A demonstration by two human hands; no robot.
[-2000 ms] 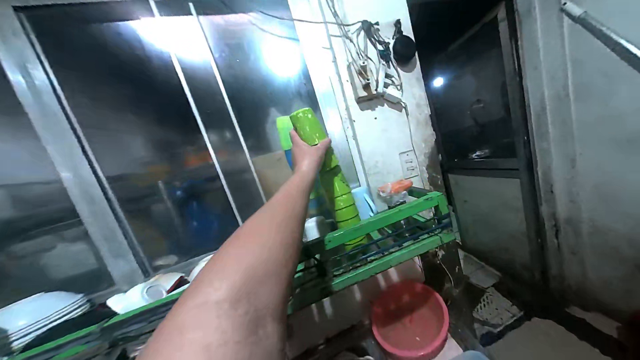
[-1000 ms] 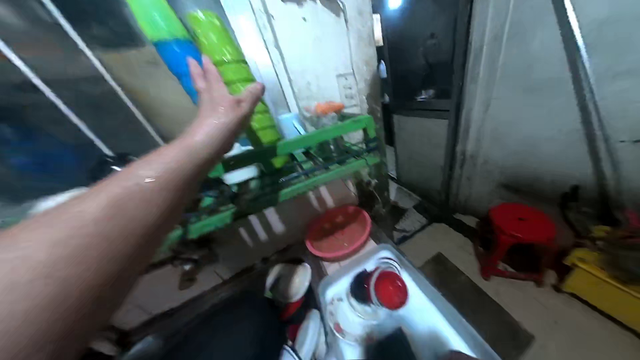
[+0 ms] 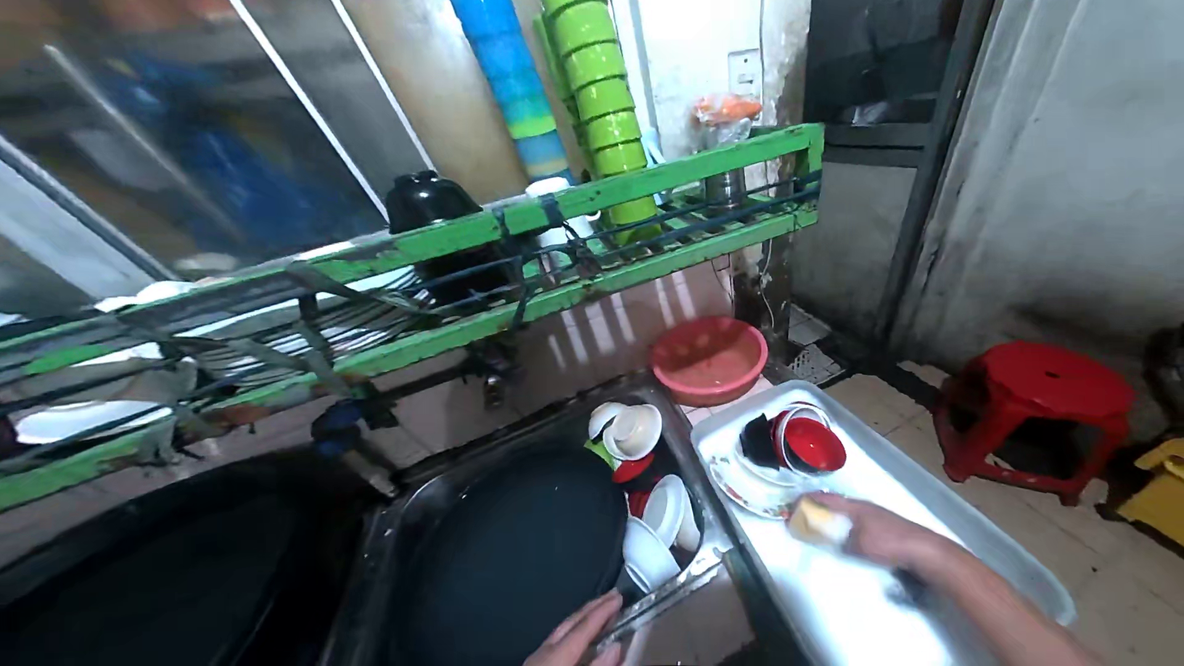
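Observation:
My right hand [image 3: 865, 532] is closed around a yellowish sponge [image 3: 819, 523] over a large pale tray [image 3: 925, 472]. Beside the sponge lies a patterned plate [image 3: 754, 490], with red and black bowls [image 3: 814, 446] at the tray's far end. Near the bottom edge, my left hand [image 3: 578, 636] is partly in view at the rim of the metal sink [image 3: 680, 583]; whether it grips anything cannot be told. A large round black tray [image 3: 518, 555] leans in the sink, with white bowls [image 3: 652, 555] and cups [image 3: 634, 432] along its right side.
A green rack [image 3: 647, 185] along the wall holds plates, a black pot [image 3: 430, 199] and stacks of green cups [image 3: 610, 116] and blue cups [image 3: 509, 74]. A tap [image 3: 495, 384] juts below it. A red basin [image 3: 710, 361] stands behind the tray, a red stool [image 3: 1045, 398] at right.
The hand that reached to the green cups on the rack has left them. The right hand with the sponge has come into view over the pale tray. The view has tilted down.

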